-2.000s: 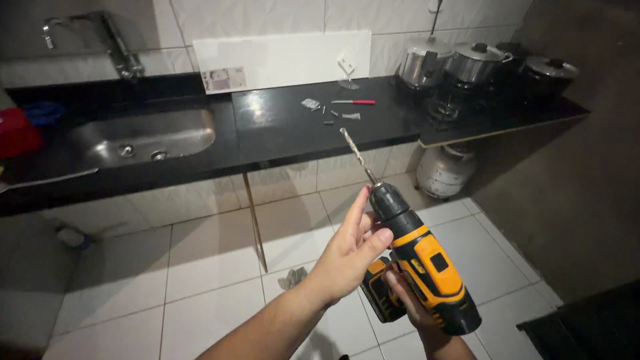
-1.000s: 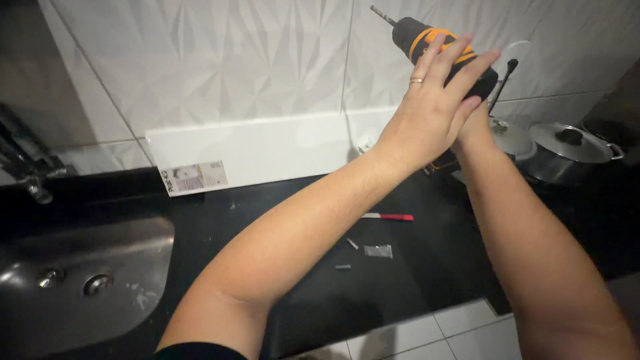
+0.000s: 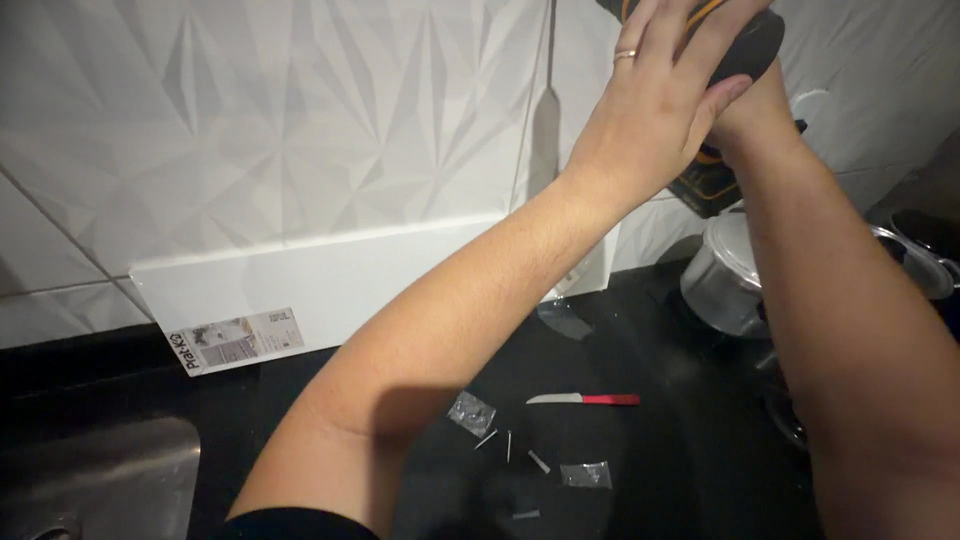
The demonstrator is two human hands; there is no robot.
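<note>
The yellow-and-black cordless drill [image 3: 750, 49] is raised at the top right, partly cut off by the view's edge; its bit is out of view. My left hand [image 3: 652, 97] lies spread over the back of the drill's body, a ring on one finger. Behind it, my right hand [image 3: 757, 112] grips the handle, mostly hidden. The battery base [image 3: 705, 184] shows below the hands. On the black countertop [image 3: 675, 480] lie a red-handled knife [image 3: 585, 400], several screws and wall plugs [image 3: 509, 446], and small clear plastic packets [image 3: 586, 475].
A white board [image 3: 360, 281] with a printed label leans against the patterned white wall tiles [image 3: 300, 112]. A steel sink [image 3: 120, 480] is at the lower left. Metal pots [image 3: 724, 277] stand at the right. Crumpled clear plastic [image 3: 566, 319] lies near the board.
Both hands have raised the drill from over the floor to the upper wall. My left hand has moved from near the chuck to the back of the body. The view has moved closer to the wall.
</note>
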